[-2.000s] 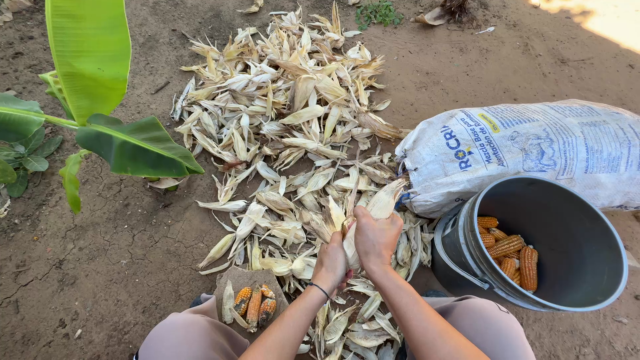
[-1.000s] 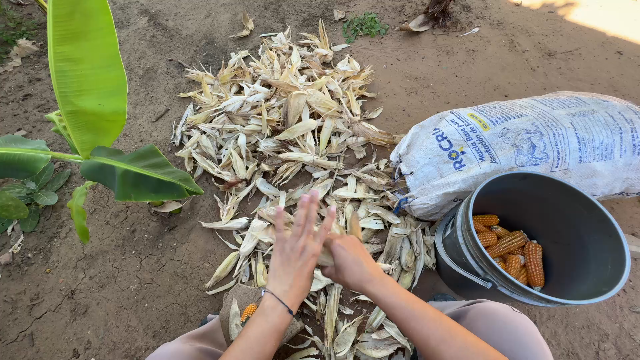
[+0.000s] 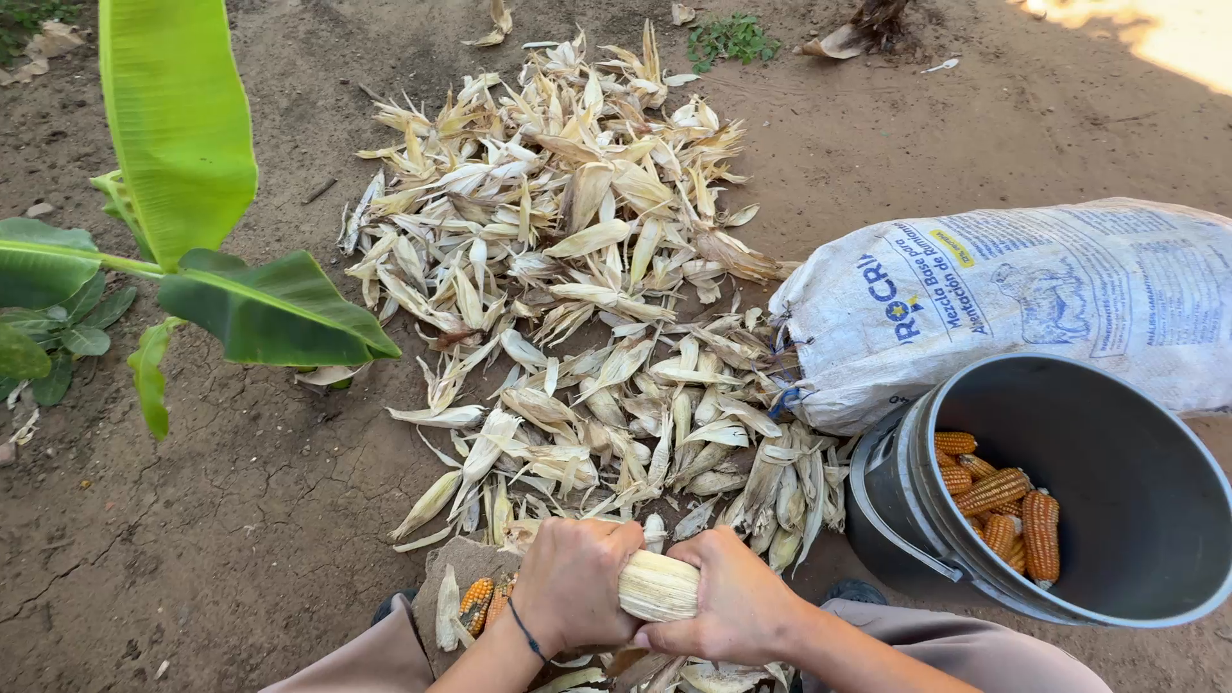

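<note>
Low in the head view, an ear of maize in pale dry husk (image 3: 658,586) is gripped at both ends. My left hand (image 3: 585,584) is closed around one end, and my right hand (image 3: 724,599) around the other. Only the husk of its middle shows between them. Beyond the hands spreads a big heap of dry maize husks (image 3: 577,241), with what look like unhusked ears nearer me. To the left of my left hand, husked orange cobs (image 3: 476,602) with dark patches lie on a flat stone-like piece (image 3: 430,604).
A dark grey bucket (image 3: 895,491) with several husked orange cobs (image 3: 996,489) stands at the right. Behind it lies a full white woven sack (image 3: 1020,298) bearing print. A broad-leaved green plant (image 3: 178,135) grows at the left from bare, cracked soil (image 3: 192,539). My knees are at the bottom edge.
My left hand was spread open one second ago and is now closed on the husked-over ear. Both hands have come nearer to my body.
</note>
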